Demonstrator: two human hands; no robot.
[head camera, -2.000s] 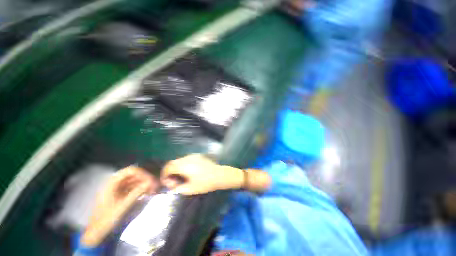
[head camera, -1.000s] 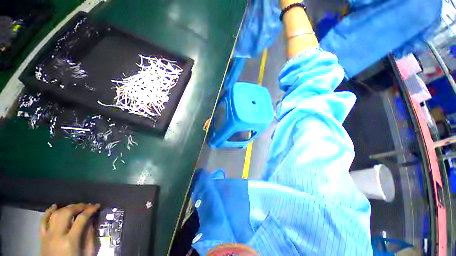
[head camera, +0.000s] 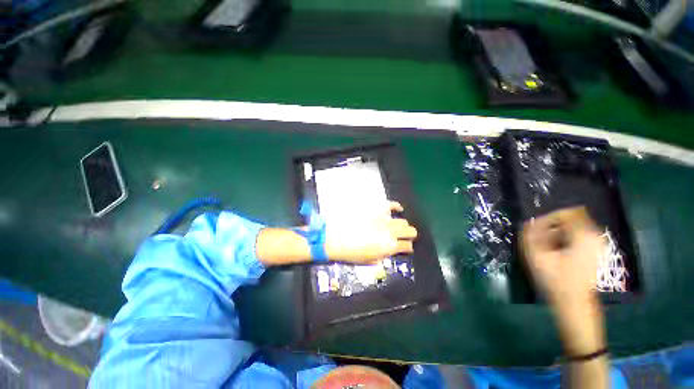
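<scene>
An open tablet unit (head camera: 351, 194) with a glaring white plate lies in a black holding tray (head camera: 319, 323). Its circuit board (head camera: 346, 279) shows at the end near me. My left hand (head camera: 369, 239), with a blue wrist strap (head camera: 316, 239), rests palm down across the unit, fingers pointing right; no held thing shows. My right hand (head camera: 563, 247) is blurred over the black parts tray (head camera: 525, 283), fingers curled; whether it holds anything cannot be told. A heap of white strips (head camera: 611, 267) lies beside it in the tray, partly hidden.
Small shiny dark parts (head camera: 487, 209) lie along the parts tray's left side. A phone (head camera: 103, 179) lies at the left, near a blue cord (head camera: 183, 213). Beyond the white edge (head camera: 266, 114), a green conveyor (head camera: 365, 80) carries several trayed units (head camera: 506, 57).
The view has turned and both hands are in it now. My right hand, out of view one second ago with its arm stretched away, is over the parts tray. My left hand is still on the unit.
</scene>
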